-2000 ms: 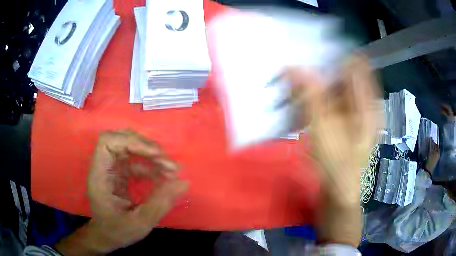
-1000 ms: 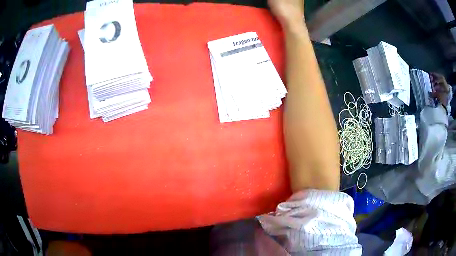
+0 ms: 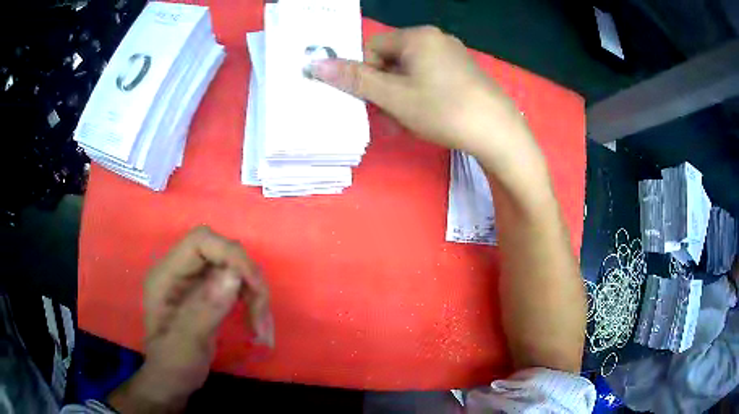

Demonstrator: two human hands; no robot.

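Observation:
A fanned pile of ring-picture leaflets (image 3: 146,89) lies at the left of the red mat (image 3: 324,307). A second ring-picture pile (image 3: 312,121) stands centre-left. My right hand (image 3: 421,81) reaches over its right side, thumb on the top leaflet at the ring picture; its fingers are partly hidden behind the thumb and no leaflet is lifted. My left hand (image 3: 207,291) is over the lower left of the mat, fingers curled with a gap to the thumb, holding nothing. The text leaflet pile (image 3: 472,202) at the right is mostly hidden under my right forearm.
A heap of rubber bands (image 3: 616,303) lies right of the mat, beside bundled leaflets (image 3: 668,314) and more bundles behind. Another person's pale sleeve (image 3: 697,376) is at the lower right. A grey post (image 3: 656,93) is at the upper right. Shiny black parts (image 3: 49,97) lie left.
My right hand has come from the far edge onto the centre-left pile. My left hand has come back into view. The mat and piles sit further right in the picture than one second ago.

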